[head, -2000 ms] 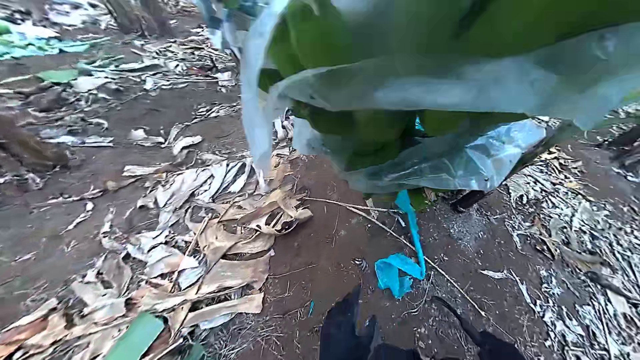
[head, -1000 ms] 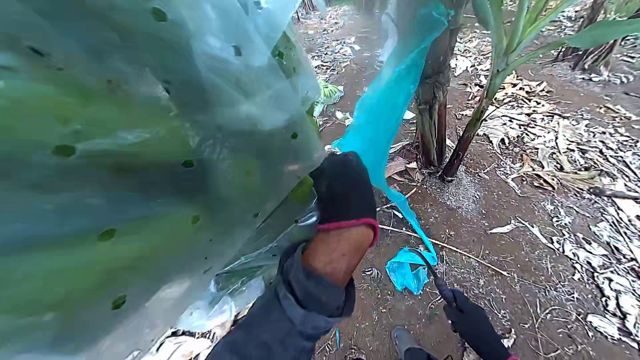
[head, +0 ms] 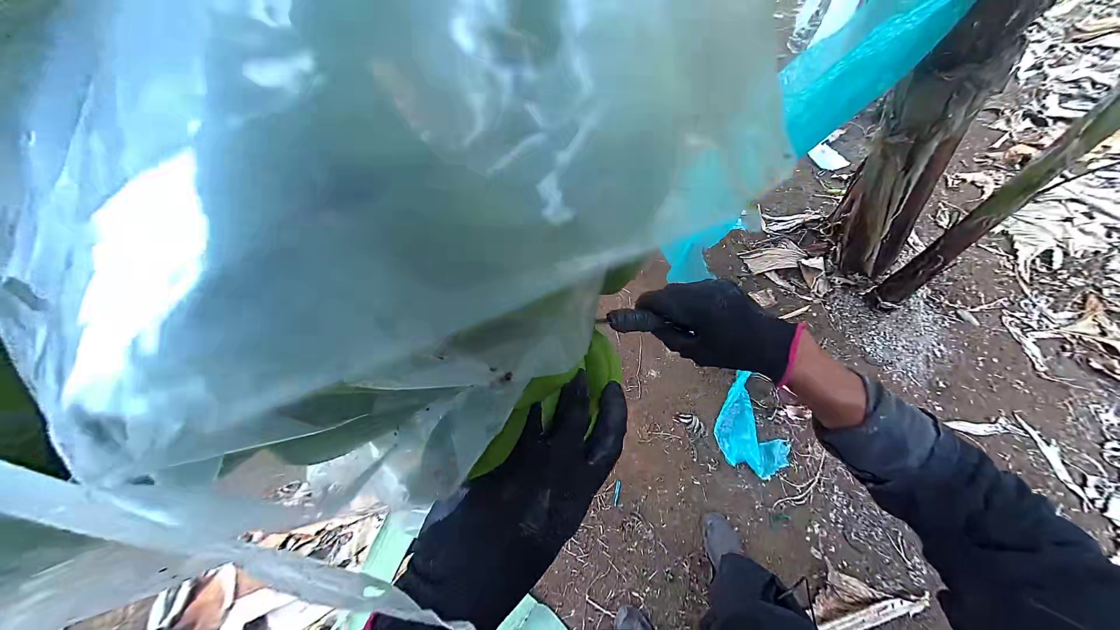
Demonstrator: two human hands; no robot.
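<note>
A large clear plastic bag [head: 394, 192] covers a bunch of green bananas and fills the left and upper part of the head view. At its lower edge, my left hand [head: 560, 455], in a black glove, cups green bananas [head: 599, 363] from below, fingers spread over them. Just right of the bag my right hand [head: 717, 324], in a black glove with a pink cuff, is closed around the dark handle [head: 634, 320] of a tool. The tool's far end is hidden behind the bag and fruit. A blue plastic strip [head: 840, 87] hangs behind the right hand.
A banana plant's trunk [head: 910, 166] stands at the upper right, with a thinner leaning stem [head: 1006, 201] beside it. Dry leaves [head: 1067, 227] litter the soil. A blue plastic piece [head: 744, 433] hangs or lies below my right hand. My shoes [head: 720, 535] show at the bottom.
The right hand, with the handled tool, has moved up from the lower right to the bag's edge. The left hand has moved from the blue plastic down to the bananas.
</note>
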